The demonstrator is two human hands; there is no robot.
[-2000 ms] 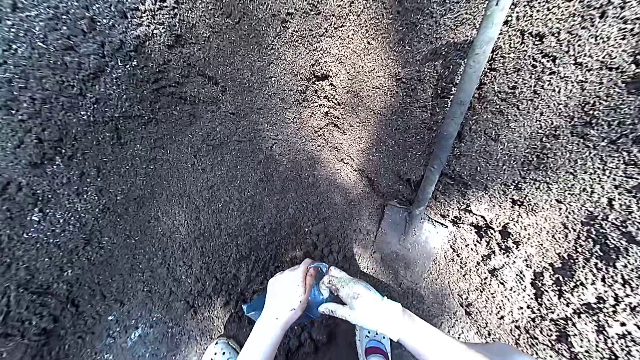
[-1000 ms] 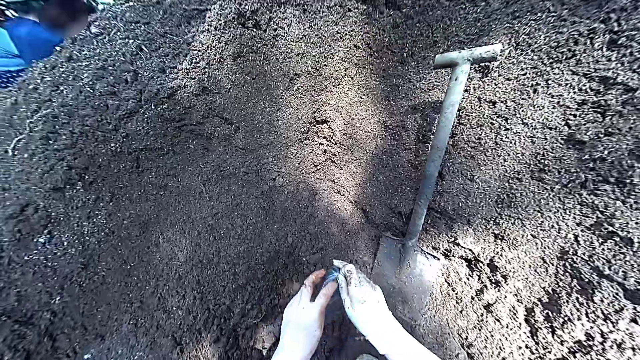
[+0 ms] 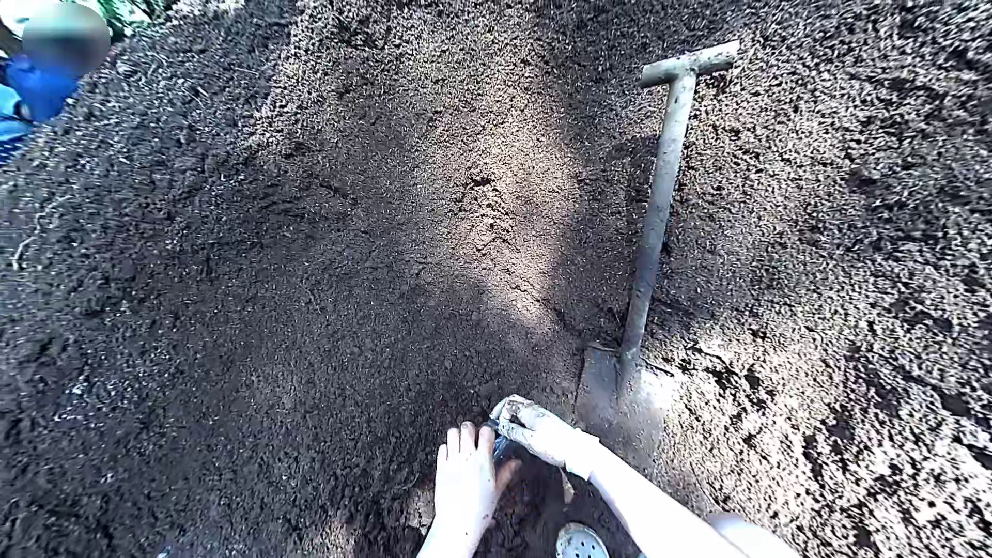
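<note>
Near the bottom middle, my left hand is held palm down with its fingers extended and its thumb apart, beside a small blue piece of thin material. My right hand, in a soil-stained white glove, has its fingers curled around the upper part of that blue piece, which is mostly hidden between the hands. Just right of my hands, a spade with a T-shaped handle rests on the soil. Its metal blade points toward me, and its handle reaches up and away.
Dark loose soil spreads across the view and rises in a slope. A person in blue is at the far upper left, near green plants. A perforated light shoe shows at the bottom edge. A thin root lies at the left.
The blue material was more spread out between my hands two seconds ago; less of it shows now. My left hand's fingers have straightened. The view has shifted, bringing the spade's whole handle into sight.
</note>
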